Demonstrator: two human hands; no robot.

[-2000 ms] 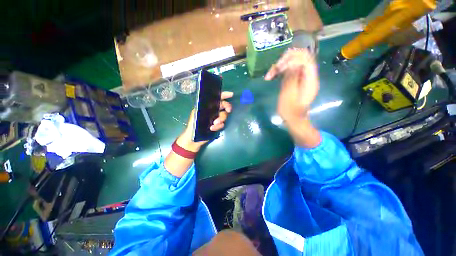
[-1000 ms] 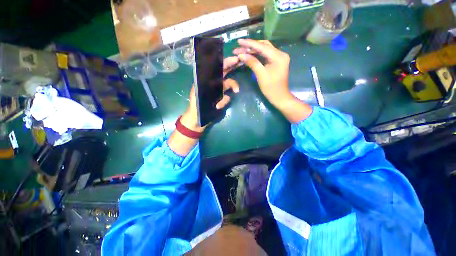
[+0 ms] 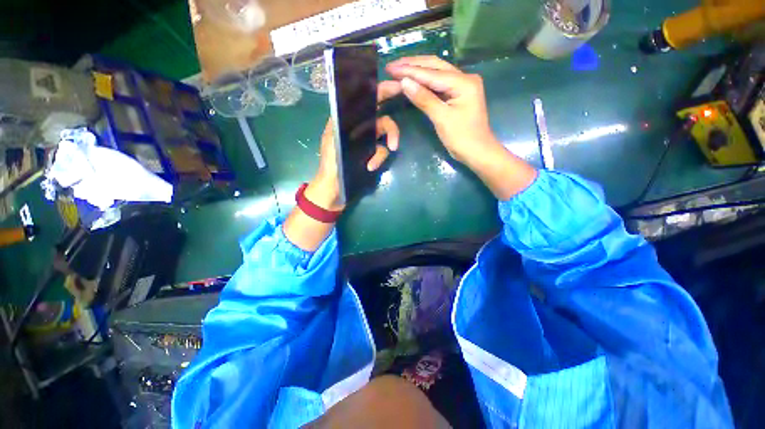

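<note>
A smartphone (image 3: 356,126) with a dark, glossy screen stands nearly upright in the picture. My left hand (image 3: 331,159) holds it from behind, with fingertips showing past its right edge. A red band is on my left wrist. My right hand (image 3: 457,105) is beside the phone's upper right edge, thumb and fingertips close together. Whether a tiny piece is between those fingertips I cannot tell. The phone's screen looks unlit.
Clear parts cups (image 3: 283,90) stand behind the phone. A green box (image 3: 495,32), a round tub (image 3: 566,29) and a blue pick (image 3: 585,57) are at the far side. Tweezers (image 3: 543,134), an orange screwdriver (image 3: 705,27) and its power supply (image 3: 713,138) are right. A divided bin (image 3: 155,126) is left.
My right hand has moved left from the middle of the bench to beside the phone. The phone appears higher in the picture. The view has shifted, and the power supply's red light now shows.
</note>
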